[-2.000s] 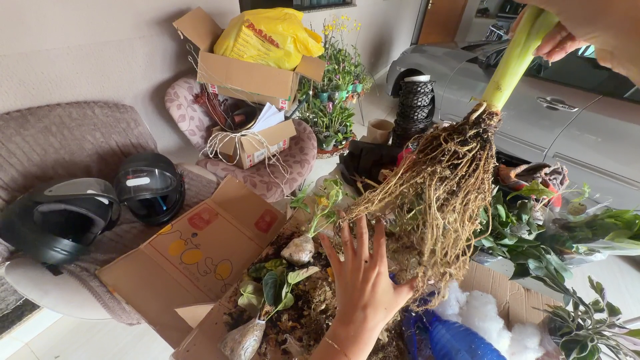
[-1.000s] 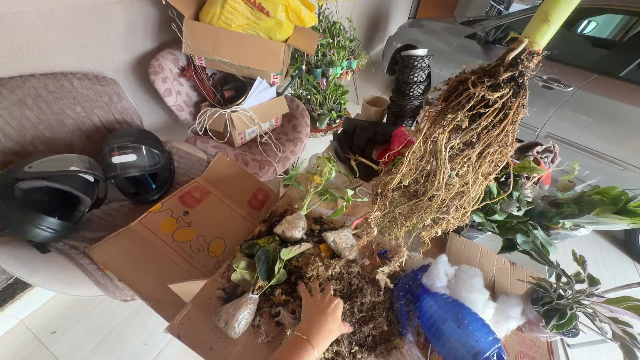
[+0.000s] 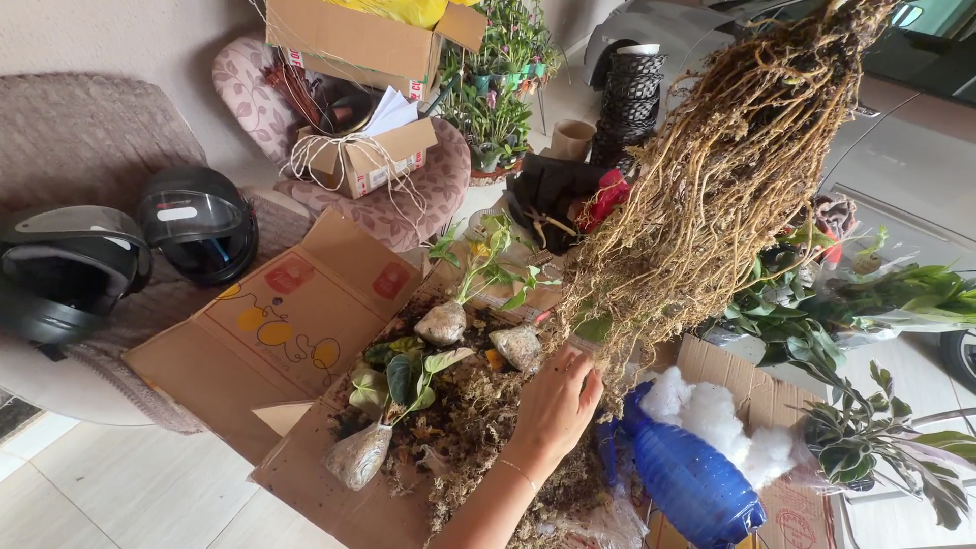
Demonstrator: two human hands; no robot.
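A large tangle of brown roots (image 3: 709, 175) with dark soil near its top hangs at the upper right. Its stem runs out of the frame, and my right hand is outside the view. At the lower tips of the roots is my left hand (image 3: 560, 396), back up, fingers bent; whether they grip any strands is hidden. Below it lies loose dry moss (image 3: 480, 427) on a cardboard sheet (image 3: 366, 503). Small seedlings with wrapped root balls lie left of the hand: one root ball (image 3: 362, 455) in front, another (image 3: 442, 324) behind, a third (image 3: 516, 347) nearer the fingers.
A blue plastic bottle (image 3: 690, 465) and white fiber stuffing (image 3: 717, 419) lie right of the moss. Two motorcycle helmets (image 3: 198, 225) rest on a sofa at left. Behind stand a chair with cardboard boxes (image 3: 351, 38) and black woven pots (image 3: 629, 99). Leafy plants (image 3: 900, 301) and a car are at right.
My left hand has gone from the moss up to the root tips; two seconds ago it was spread beside the roots. My right hand, seen on the stem then, is out of view.
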